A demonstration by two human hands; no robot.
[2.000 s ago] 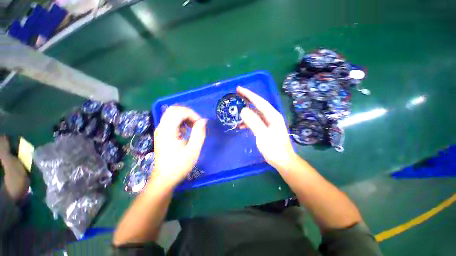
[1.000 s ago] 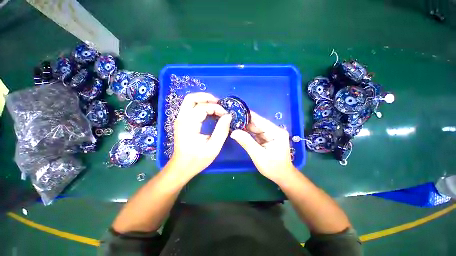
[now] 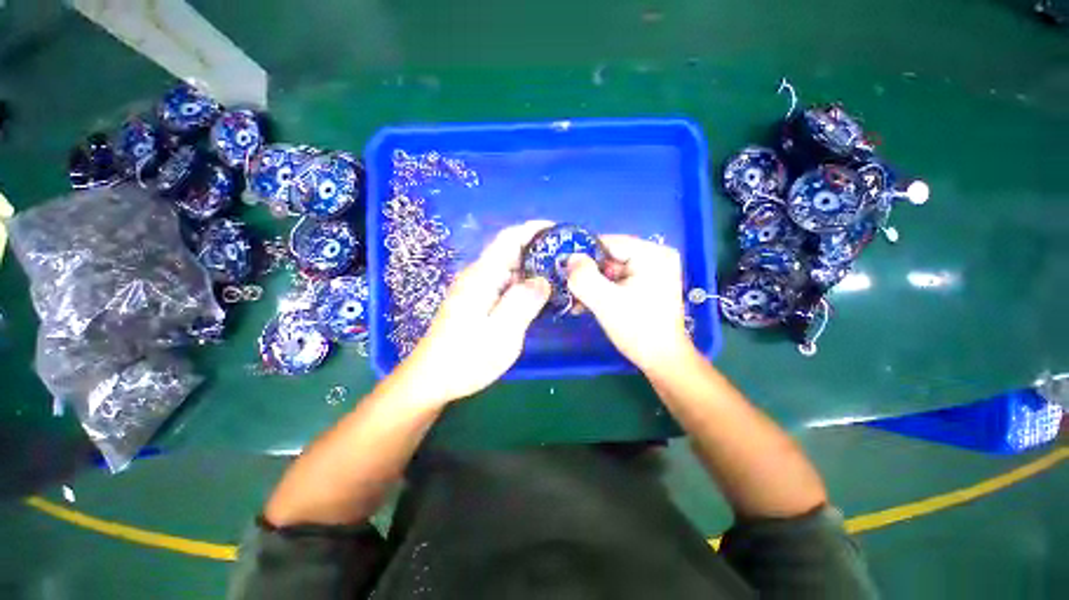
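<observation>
A round dark blue corded unit with white pattern is held over the blue parts tray. My left hand grips its left side, thumb at its lower edge. My right hand grips its right side, thumb on its face near the centre. Whether either hand also holds a small ring or the cord is hidden by the fingers. A heap of small silvery-brown metal rings lies along the tray's left side.
A right-hand pile of units has cords and a white tab. A left-hand pile of units lies beside a crinkled clear plastic bag. A grey metal post stands behind. The green table carries loose rings at left.
Compared with one second ago, the unit's face is turned more upward, and my right thumb has moved onto it. My left fingers have moved beneath the unit. The ring heap is less covered.
</observation>
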